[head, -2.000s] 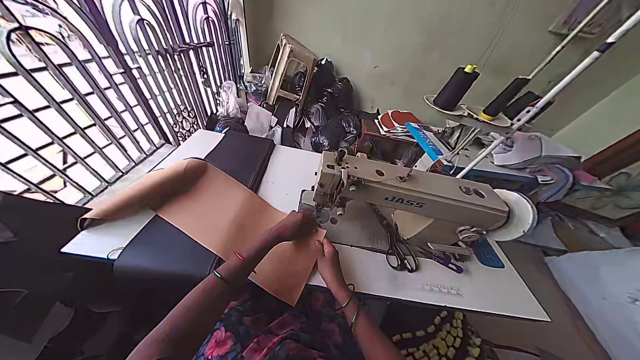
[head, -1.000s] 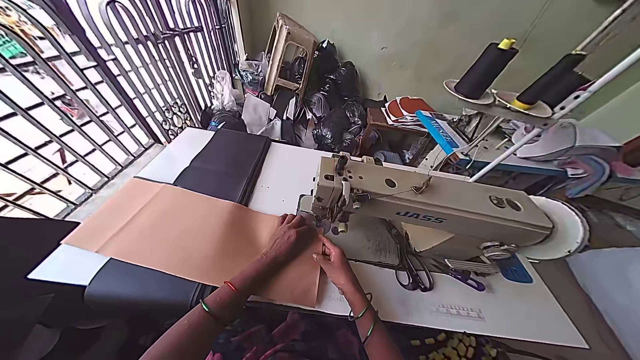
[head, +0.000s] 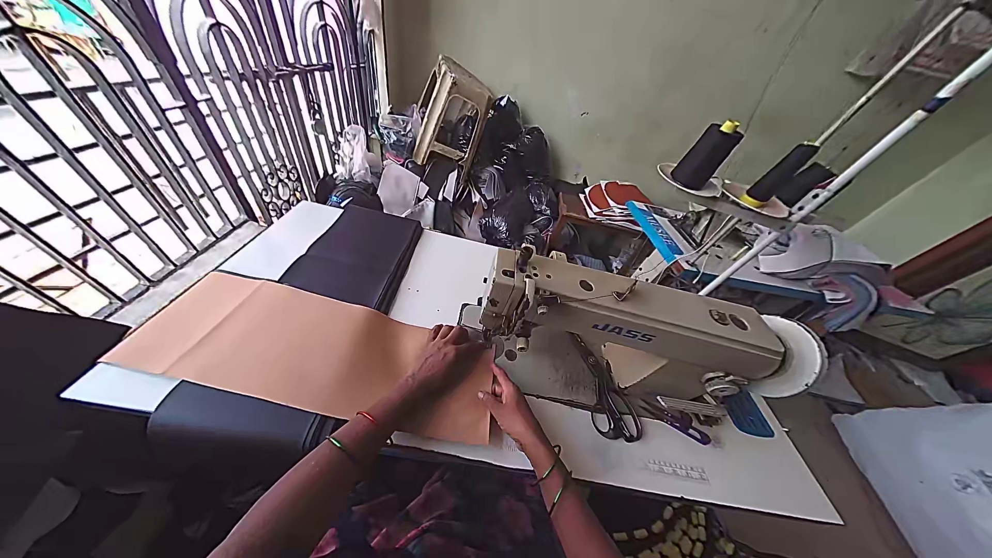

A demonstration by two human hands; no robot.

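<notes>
A tan sheet of fabric or leatherette (head: 294, 341) lies flat across the white table, its right end at the needle area of a JASS industrial sewing machine (head: 620, 310). My left hand (head: 446, 360) rests on the sheet just left of the presser foot, fingers bent. At the sheet's right edge, my right hand (head: 508, 403) has its thumb and forefinger close together on the edge; whether they pinch it is unclear. The needle is hidden behind the machine head and fingers. Folded black material (head: 353, 260) lies behind and under the sheet.
Black-handled scissors (head: 616, 411) and purple-handled snips (head: 682, 426) lie by the machine arm. Black thread cones (head: 705, 159) stand on a rack at right. Black plastic bags (head: 508, 209) and a tipped stool (head: 453, 112) are behind the table. A metal grille (head: 232, 116) borders the left.
Two seconds ago the sheet's left end was curled up; it now lies flat. Both hands remain near the needle area. The view has shifted a little.
</notes>
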